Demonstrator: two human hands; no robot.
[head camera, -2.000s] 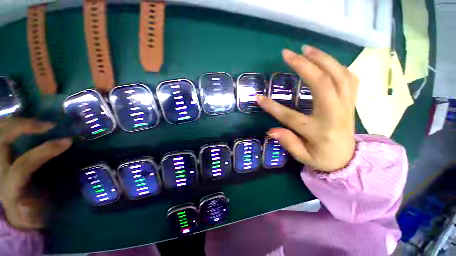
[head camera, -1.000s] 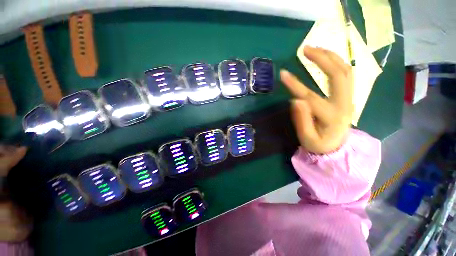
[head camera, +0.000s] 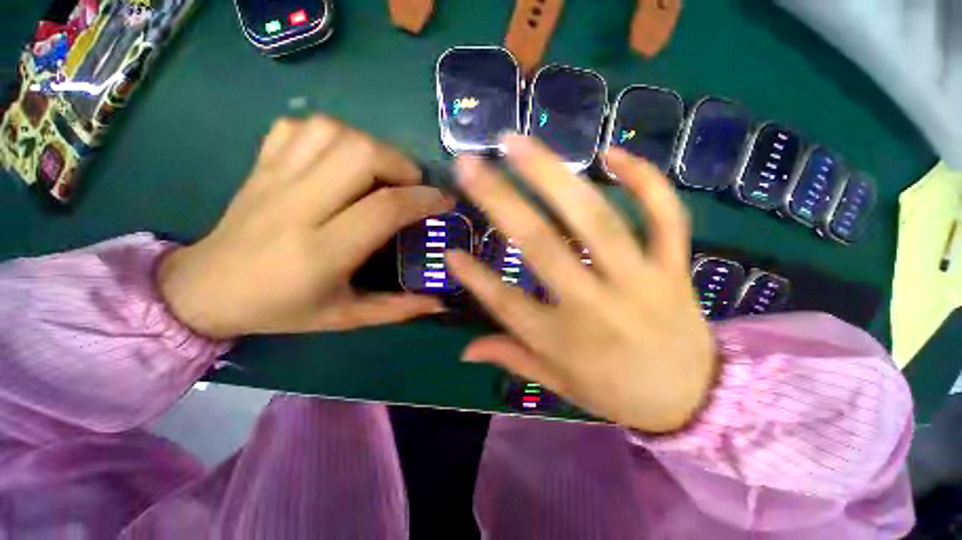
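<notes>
My left hand (head camera: 306, 232) has its thumb and index finger at the lower and upper edges of the leftmost near-row smartwatch (head camera: 434, 253), which lies lit with white menu lines. My right hand (head camera: 612, 306) is open above the near row, slightly blurred. Its index fingertip is close to that watch's right side; touch cannot be told. It hides several near-row watches. Beyond, a curved row of strapless smartwatches (head camera: 566, 114) lies face up; the left ones show small coloured writing, the right ones menu lines. One smartwatch (head camera: 531, 396) lies partly hidden below my right hand.
A cartoon-print pouch (head camera: 90, 74) lies at the far left on the green mat (head camera: 200, 127). Another smartwatch (head camera: 283, 19) with green and red marks lies near it. Orange straps (head camera: 536, 30) lie at the far side. Yellow paper (head camera: 923, 269) with a pen (head camera: 948, 245) is at right.
The view has swung left, bringing the pouch in. My left hand has come to the leftmost near-row watch. My right hand has moved from the rows' right end to their left part.
</notes>
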